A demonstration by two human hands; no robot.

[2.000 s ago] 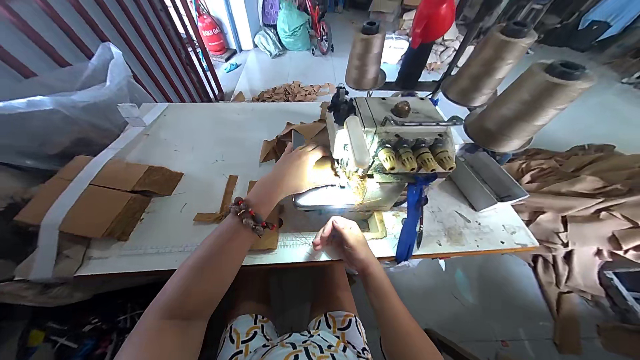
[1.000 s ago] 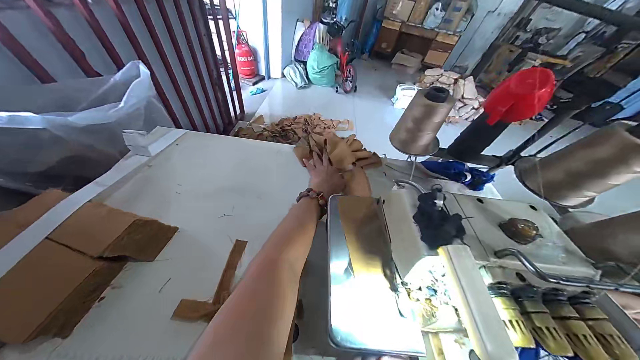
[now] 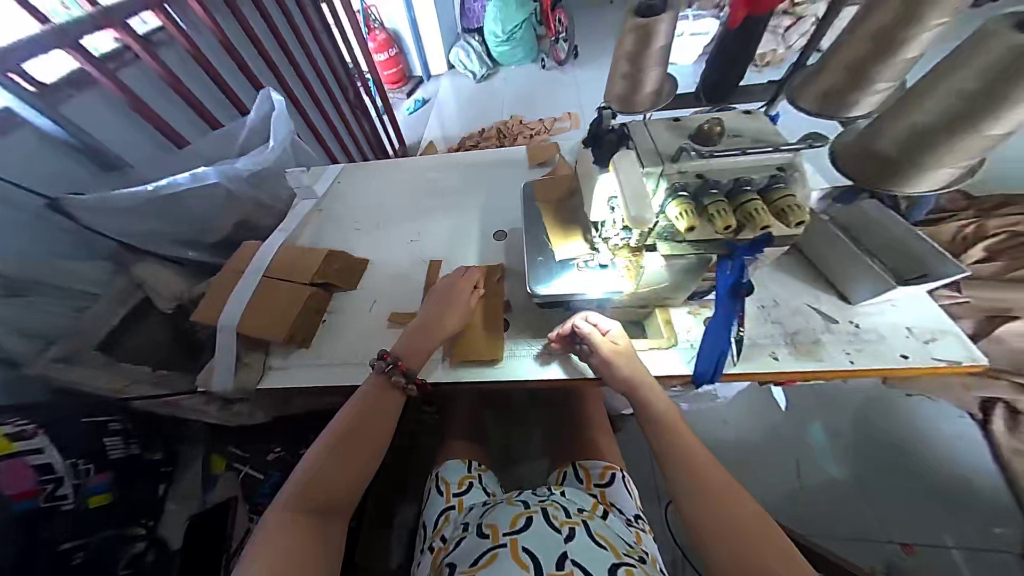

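My left hand (image 3: 454, 302), with a beaded bracelet at the wrist, rests on a stack of brown fabric pieces (image 3: 485, 328) near the table's front edge. To the right, my right hand (image 3: 590, 339) hovers over or touches the white tabletop, its fingers curled; whether it holds something small cannot be told. Above it stands an overlock sewing machine (image 3: 680, 176), its lamp lit. One brown fabric piece (image 3: 562, 214) lies on the machine's metal plate, its near end close to the needle area. Narrow brown strips (image 3: 402, 318) lie left of the stack.
Tied brown fabric bundles (image 3: 292, 292) sit at the table's left, beside a large clear plastic bag (image 3: 216, 184). Thread cones (image 3: 642, 60) rise behind the machine. A blue cloth strip (image 3: 724, 308) hangs at its front, and a grey open box (image 3: 880, 248) stands to the right.
My left hand has come back from the brown pieces at the table's far edge to the stack near the front. The view has swung back; my right hand shows again.
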